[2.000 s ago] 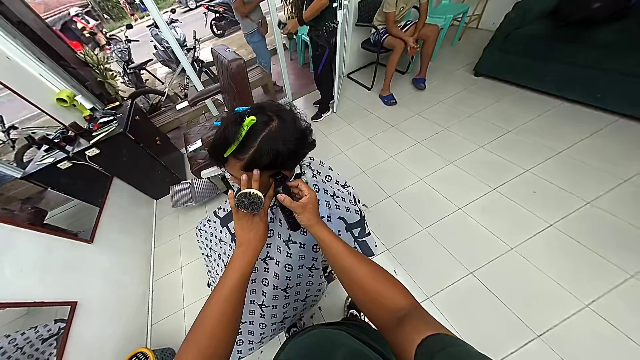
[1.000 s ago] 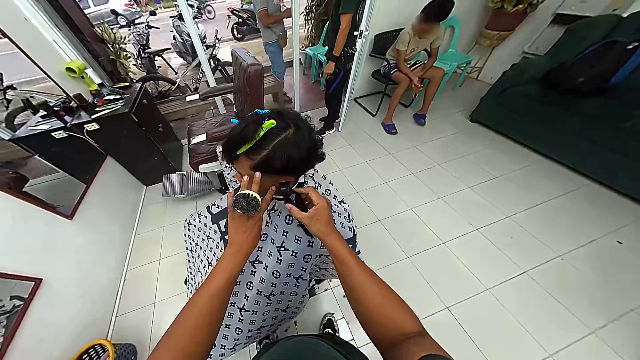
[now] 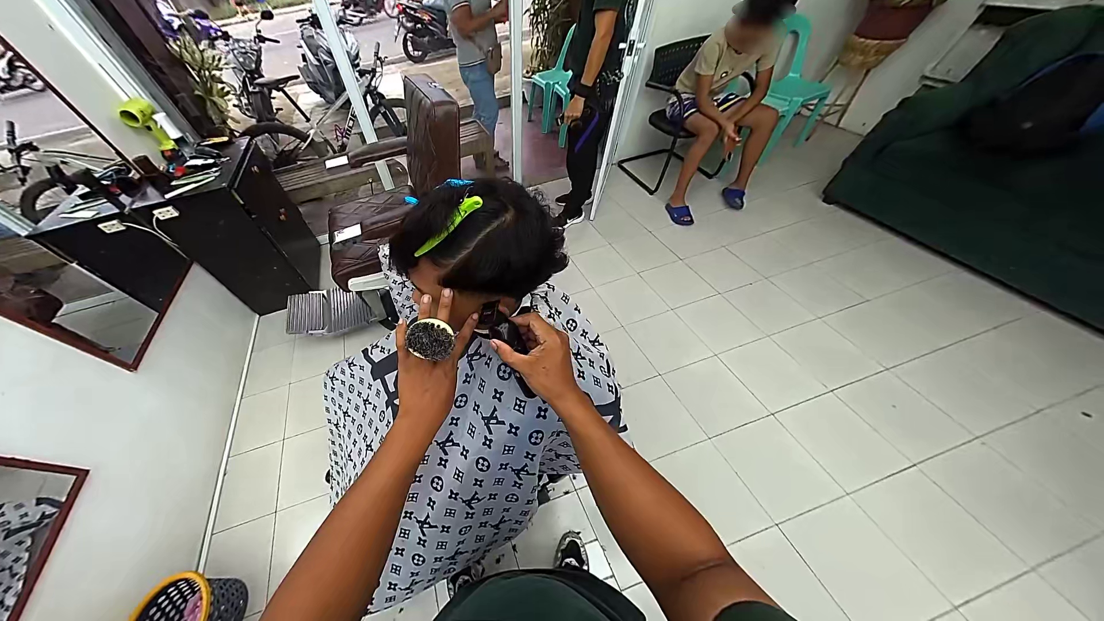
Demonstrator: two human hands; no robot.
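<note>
A seated person in a patterned white barber's cape faces away, dark hair parted and held by a lime-green hair clip, with a blue clip beside it. Against the lower side of the head rests my left hand, fingers spread, a round brush with short dark bristles between them. My right hand grips a black hair clipper, its head at the nape. Part of the clipper is covered by my fingers.
Ahead stands a brown barber chair with a metal footrest. A black cabinet holding tools is at left. Another person sits on a black chair near a green sofa. A basket lies lower left; people stand by the glass door.
Both hands stay at the back of the head, the clipper still in my right hand. The view has shifted somewhat.
</note>
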